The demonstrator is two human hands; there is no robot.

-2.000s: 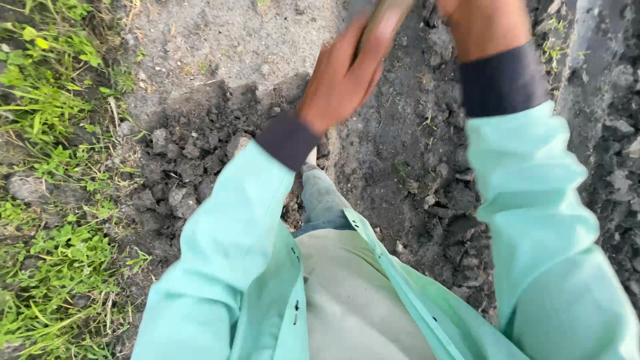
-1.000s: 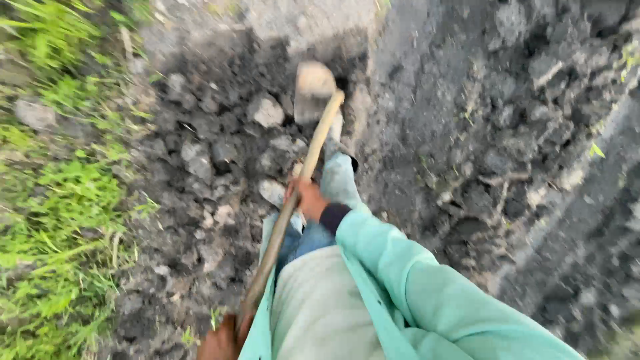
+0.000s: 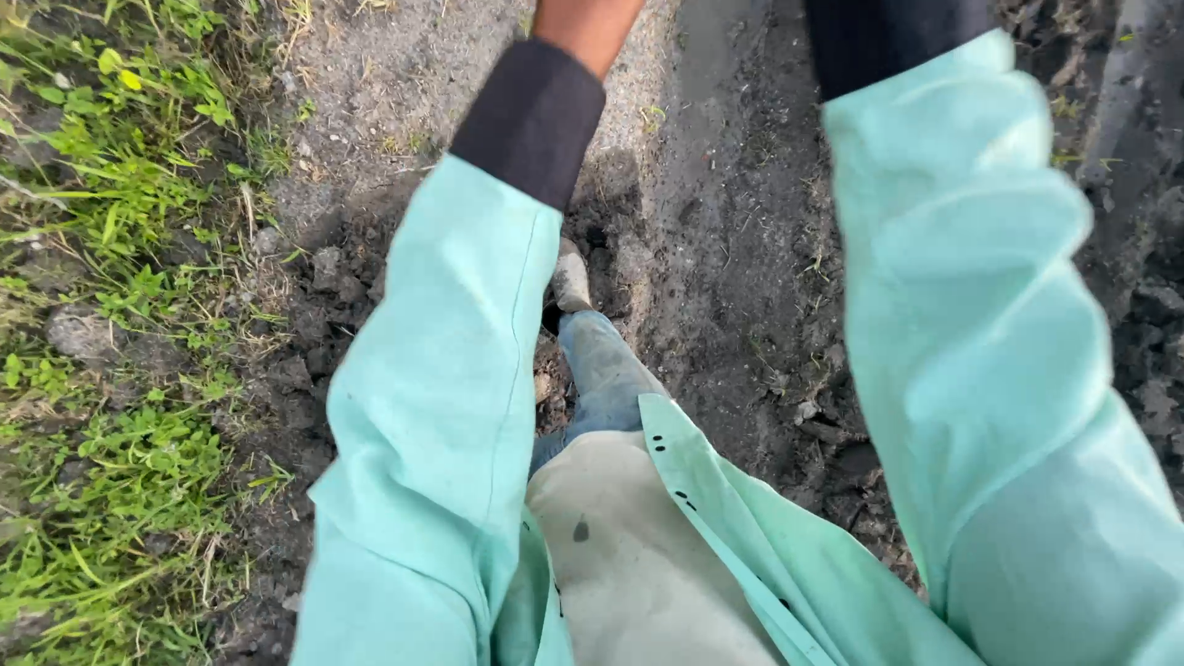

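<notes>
Both my arms reach up past the top edge of the head view, in mint-green sleeves with dark cuffs. Of my left arm a bare wrist [image 3: 592,23] shows above its cuff [image 3: 532,120]; the left hand itself lies beyond the frame. My right arm ends at its dark cuff [image 3: 893,37], cut off by the top edge, so that hand is out of sight too. No tool shows in this frame, and what either hand holds is hidden. Between the arms is a worn shoe [image 3: 571,277] on the soil, below it a leg in soiled blue jeans [image 3: 606,370].
Dark broken clods [image 3: 305,361] lie left of the leg. Green grass and weeds [image 3: 148,444] cover the left side, with a grey lump [image 3: 83,333] among them. A smoother strip of packed soil [image 3: 721,185] runs up right of the shoe, with rougher clods [image 3: 1156,314] at the far right.
A second ago both hands were low on the wooden handle of a hoe, its blade near the foot. Now the arms are raised, and the hands and hoe are out of view.
</notes>
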